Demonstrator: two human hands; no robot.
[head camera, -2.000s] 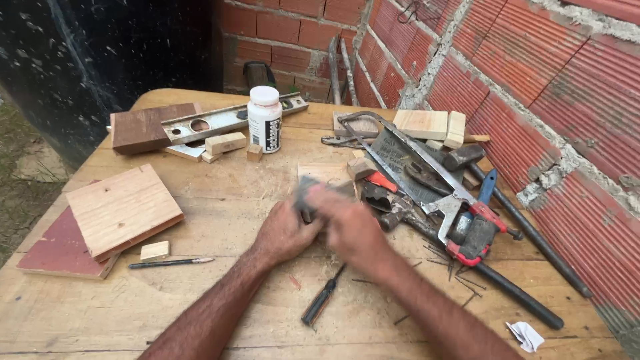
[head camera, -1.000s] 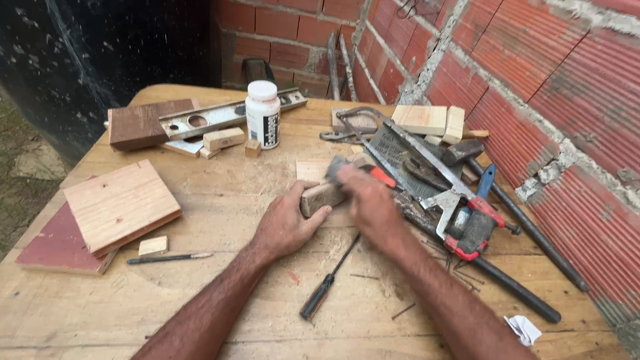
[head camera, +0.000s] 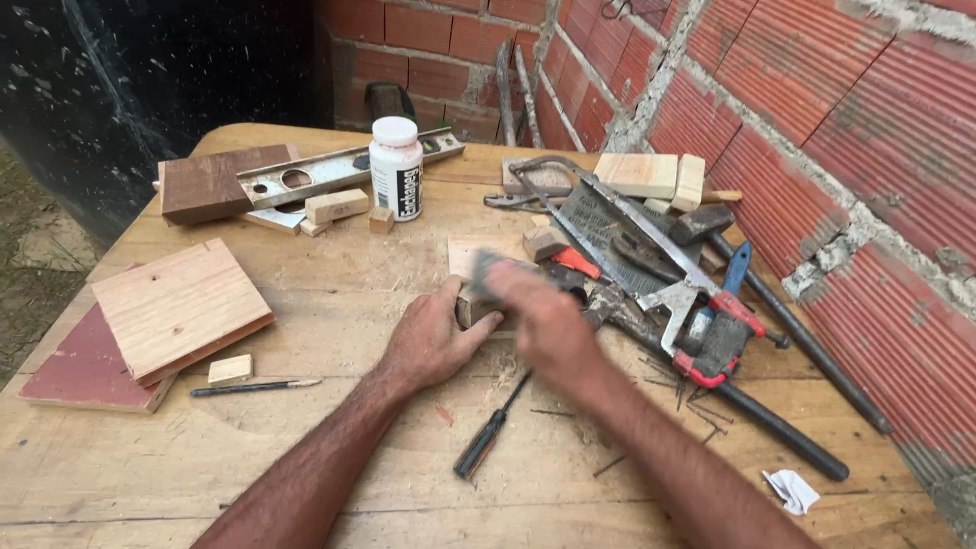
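Observation:
My left hand (head camera: 435, 335) grips a small wooden block (head camera: 474, 311) against the wooden table, its thumb along the near side. My right hand (head camera: 545, 316), blurred by motion, holds a grey piece, apparently sandpaper (head camera: 492, 274), over the top of that block. Much of the block is hidden by both hands. Behind it lies a pale thin board (head camera: 488, 250), and a small wood offcut (head camera: 544, 242) sits just right of that. A screwdriver (head camera: 483, 446) with a black handle rests on the table below my hands.
To the right lie a hacksaw (head camera: 682, 293), hammers (head camera: 701, 225), a sheet of sandpaper (head camera: 602, 206) and loose nails (head camera: 709, 412). At left are stacked boards (head camera: 183, 305) and a pencil (head camera: 255, 387). A white bottle (head camera: 396, 171) and a metal level (head camera: 305, 179) stand and lie behind. Brick walls (head camera: 877, 229) border the right.
Both hands stay at the block. My right hand with the grey piece has shifted about over it, blurred in each frame. One second ago more of the block's long side showed.

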